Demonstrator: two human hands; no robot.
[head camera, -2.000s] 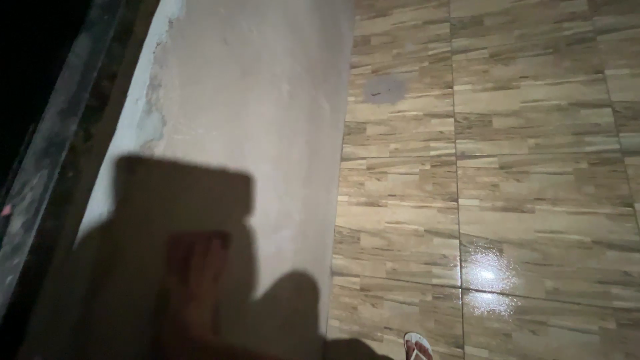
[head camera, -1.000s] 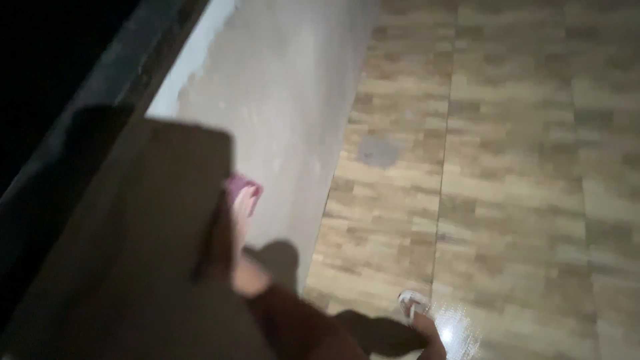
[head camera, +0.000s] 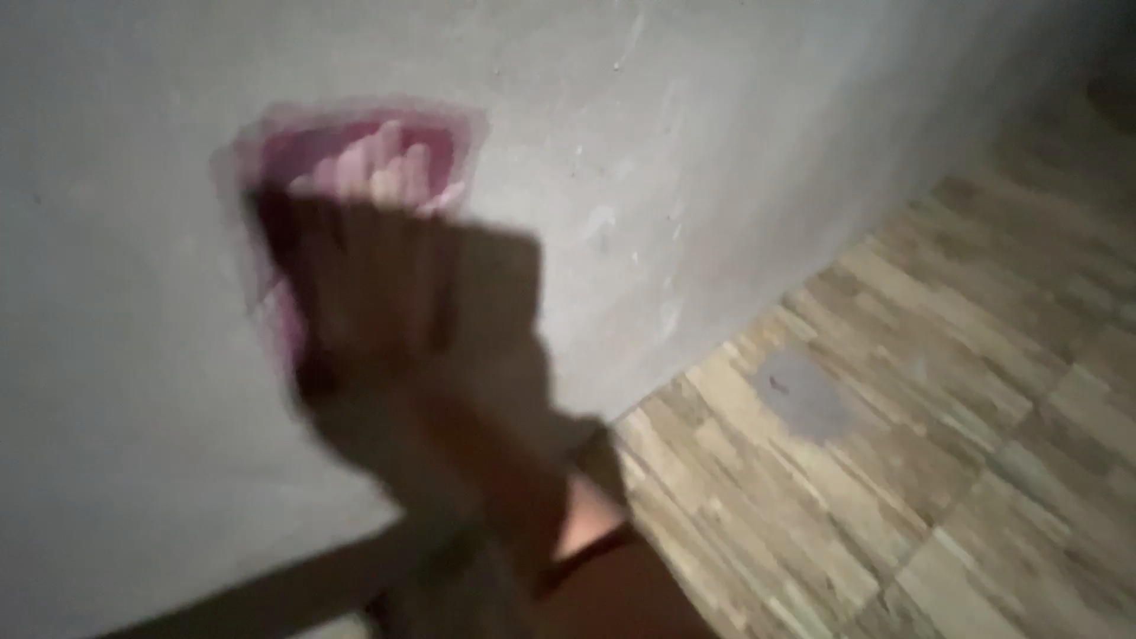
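My right hand (head camera: 373, 257) lies over a pink-purple cloth or pad (head camera: 288, 151), holding it against a grey plastered wall (head camera: 577, 115). The fingertips are lit and spread over the upper part of the cloth. A dark shadow covers the palm and wrist, and blur hides the thumb and the exact grip. The forearm reaches up from the lower edge, right of the middle. Whitish marks and streaks show on the wall to the right of the hand. My left hand is out of view.
The floor of wood-look tiles (head camera: 887, 461) meets the wall along a slanting edge at the right. A grey round patch (head camera: 803, 395) lies on the floor near that edge. A dark band, its nature unclear, crosses the lower left.
The view has turned and the wall now fills much more of it. The sandalled foot seen two seconds ago has left the view. My right hand with the pink cloth shows more fully.
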